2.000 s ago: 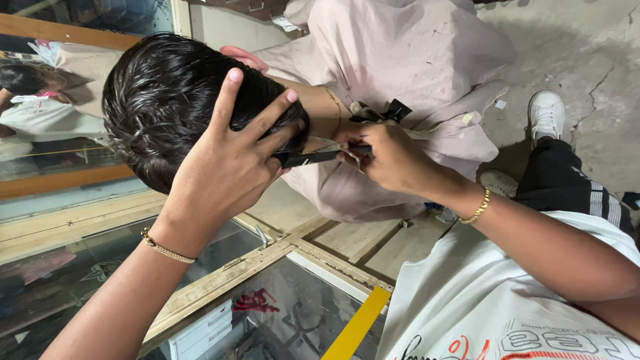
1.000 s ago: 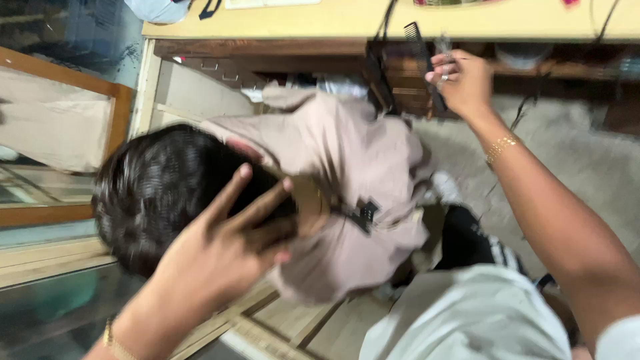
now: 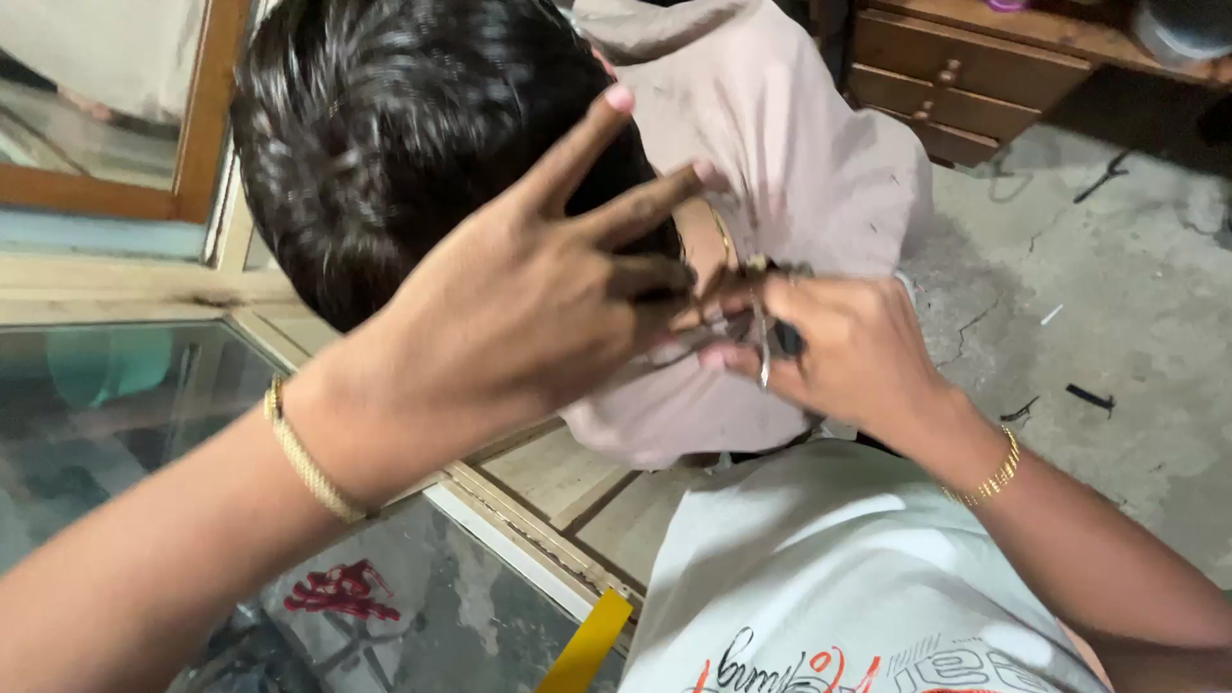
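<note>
A seated person's dark-haired head (image 3: 385,135) is at the upper left, above a pale pink cape (image 3: 789,144). My left hand (image 3: 520,289) lies over the back of the head, two fingers spread and the others bent toward my right hand; whether it holds anything is unclear. Close beside it at the nape, my right hand (image 3: 857,346) grips blurred metal scissors (image 3: 763,337). A dark, thin thing crosses between my hands, too blurred to name. The person's neck (image 3: 707,236) bears a gold-coloured chain.
A glass-topped case with a pale frame (image 3: 520,515) stands at lower left, with a red item (image 3: 342,589) seen through its glass. A wood-framed mirror (image 3: 197,115) is at upper left. Wooden drawers (image 3: 948,72) stand upper right, over a cracked concrete floor (image 3: 1078,318) with small scraps.
My right hand has moved from the counter, where it held a comb and scissors, back down beside my left hand at the nape. The view has swung down from the counter.
</note>
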